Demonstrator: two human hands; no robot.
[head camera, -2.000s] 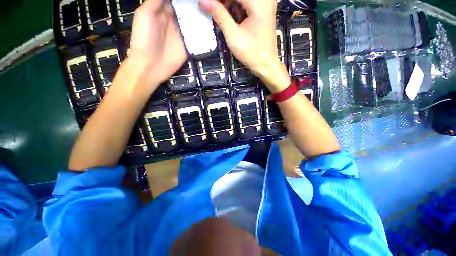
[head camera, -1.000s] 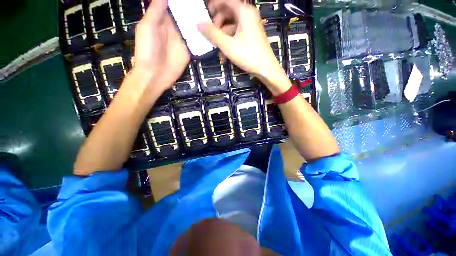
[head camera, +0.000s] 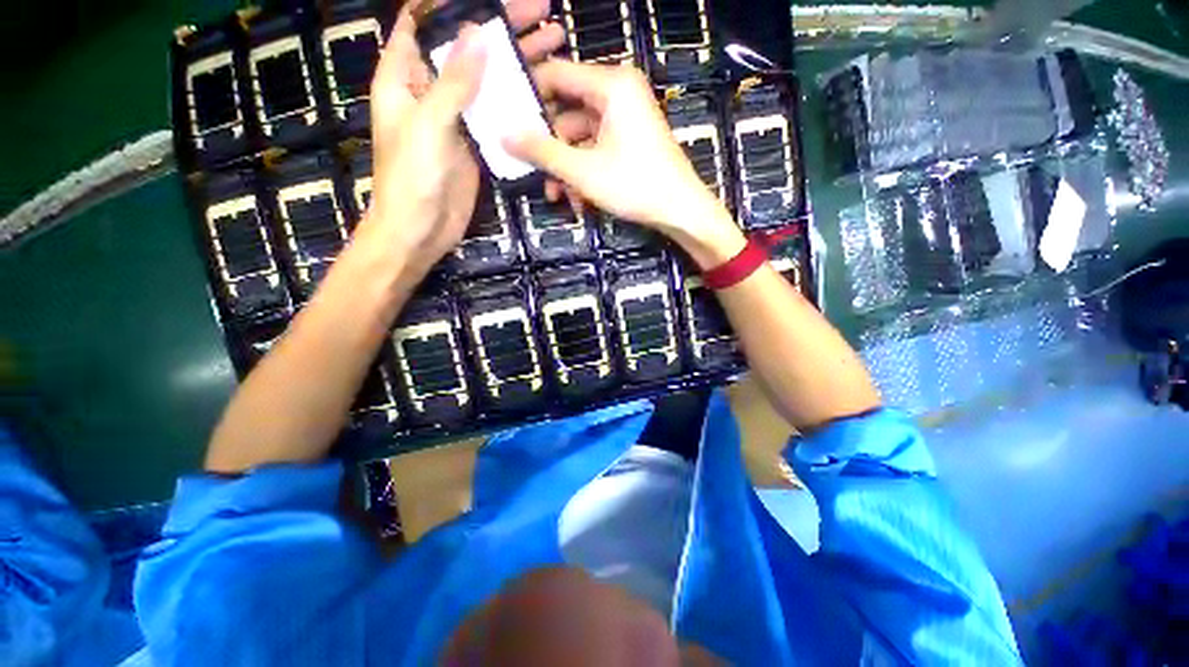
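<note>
My left hand [head camera: 430, 156] holds a palm-sized unit [head camera: 502, 111] with a bright white face and dark edges, tilted, above the black tray. My left thumb lies over its face. My right hand [head camera: 606, 143], with a red wrist strap [head camera: 735, 265], also grips the unit, its thumb on the lower part of the white face. Below my hands the black assembly tray [head camera: 522, 403] holds rows of black phone housings [head camera: 575, 331] with pale metallic frames. My hands and forearms hide part of the rows.
To the right on the green bench are a clear blister tray [head camera: 887, 248] with dark and grey parts, a white paper label [head camera: 1063, 226] and a heap of small loose parts [head camera: 1138, 137]. A brown carton [head camera: 434, 487] is below the bench edge. Another person's blue sleeve [head camera: 46, 521] is at far left.
The black tray and its housings have shifted slightly down in view. My left thumb has moved onto the white face, and the unit's dark edge now shows more. Both hands still hold it.
</note>
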